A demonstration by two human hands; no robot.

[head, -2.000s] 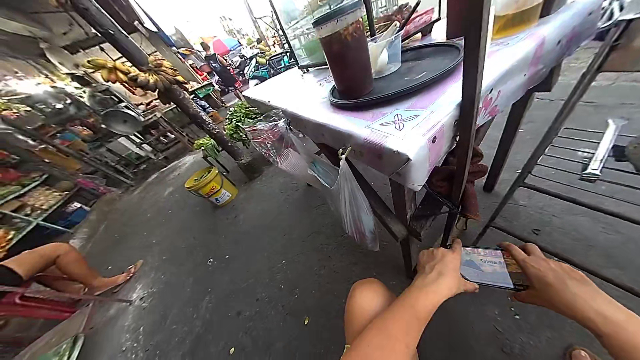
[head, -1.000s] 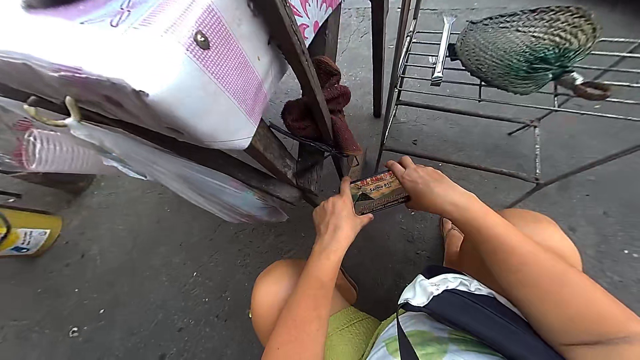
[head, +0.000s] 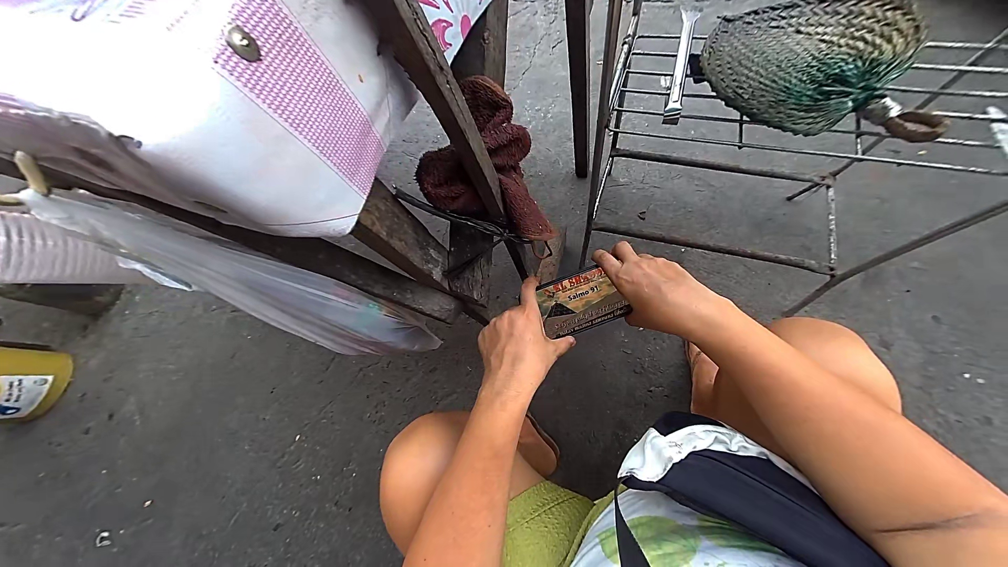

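A small flat rectangular object with a printed picture and writing (head: pixel 583 302), which looks like a box or a phone in a case, is held level between both hands above the pavement. My left hand (head: pixel 521 340) grips its left end with thumb and forefinger. The right end is in the grasp of my right hand (head: pixel 655 290), its fingers bent over the top edge. Just beyond the object, a dark red cloth (head: pixel 512 150) hangs tied to the wooden leg of a stall table. The underside of the object is hidden.
At left is the table's white and pink plastic cover (head: pixel 315 102), with a clear plastic bag (head: pixel 276 283) hanging under its edge. A yellow bucket (head: pixel 35 382) stands far left. At upper right, a metal rack (head: pixel 713 167) holds a woven fan (head: pixel 811 63) and metal tongs (head: pixel 681 67).
The view has swung downward since the earliest frame, which showed the tabletop with a dark drink container on a tray. Both hands keep hold of the flat object throughout.
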